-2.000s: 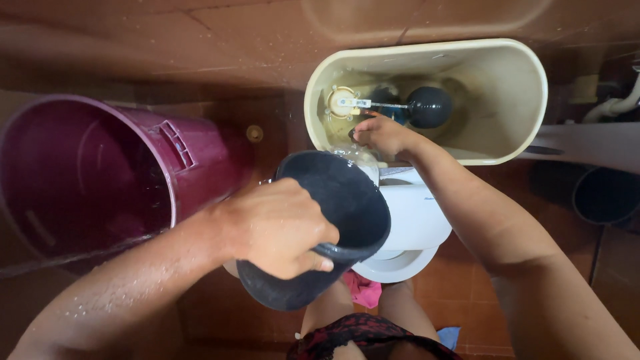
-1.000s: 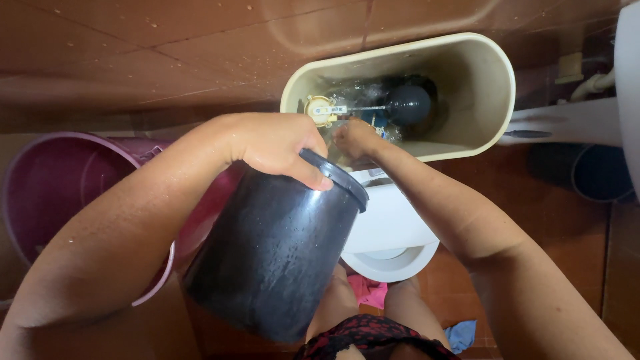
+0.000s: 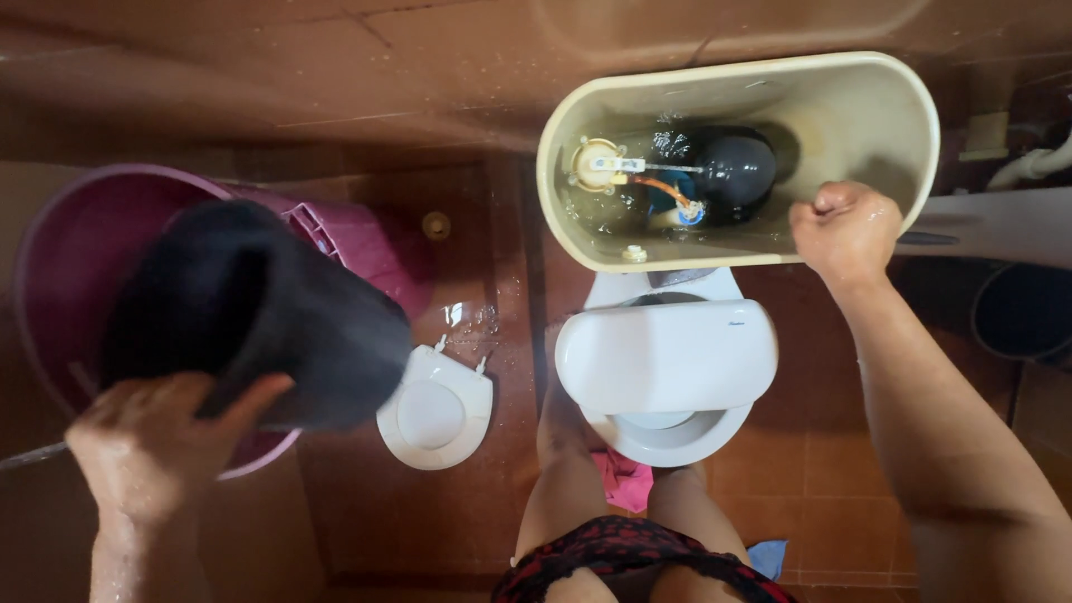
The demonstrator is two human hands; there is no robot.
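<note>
My left hand [image 3: 167, 440] grips the rim of a black plastic bucket [image 3: 335, 335], blurred and tilted over the mouth of a large maroon plastic bin [image 3: 377, 251]. My right hand [image 3: 850, 230] is closed in a loose fist at the front right rim of the cream toilet cistern [image 3: 871, 100]; whether something small is inside the fist cannot be told. Water stands in the cistern around a black float ball [image 3: 735, 170], a round cream valve fitting [image 3: 595, 165] and an orange tube [image 3: 657, 184]. The white cistern lid [image 3: 666, 356] lies across the toilet bowl [image 3: 670, 448].
A white toilet seat [image 3: 431, 410] lies on the wet brown tiled floor, near a floor drain [image 3: 436, 225]. Pink cloth [image 3: 624, 481] lies by my legs, blue cloth [image 3: 766, 557] to the right. A dark bucket [image 3: 1026, 310] and a white pipe [image 3: 1034, 167] are at the right.
My left hand has swung the black bucket left, from beside the cistern to over the maroon bin. My right hand has moved from the valve parts inside the cistern to its front right rim.
</note>
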